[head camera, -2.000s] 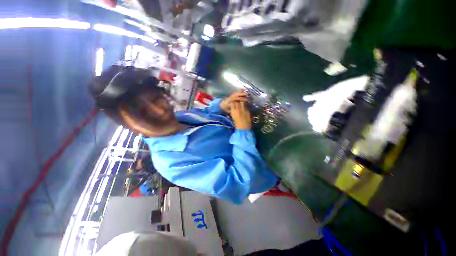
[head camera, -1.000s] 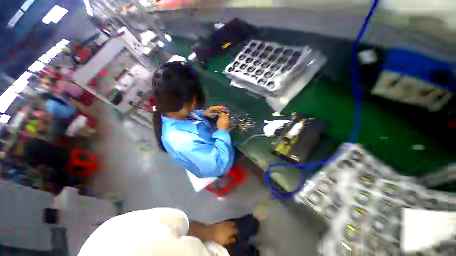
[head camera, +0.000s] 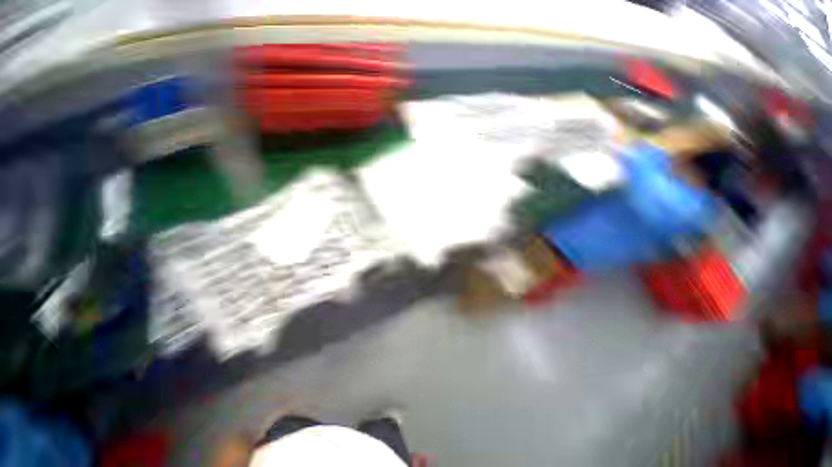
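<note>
The picture is strongly blurred. Neither of my hands can be made out. My white top shows at the bottom edge (head camera: 333, 449). In front of me on the green bench (head camera: 182, 187) lie pale trays (head camera: 246, 274) with rows of marks too blurred to tell. Whitish sheeting (head camera: 438, 196) lies beside them, and more pale trays (head camera: 520, 123) lie further right. A stack of red trays (head camera: 319, 87) stands at the back of the bench.
A person in blue (head camera: 670, 196) sits at the bench on the right, above a red stool (head camera: 698, 287). A brown carton (head camera: 497, 283) is by the bench edge. Grey floor (head camera: 456, 383) lies below. Blue and red shapes show at both lower corners.
The view has swung to another stretch of bench. The nearby worker in blue, the black fixture and the blue hose are out of view; the red tray stack has come in.
</note>
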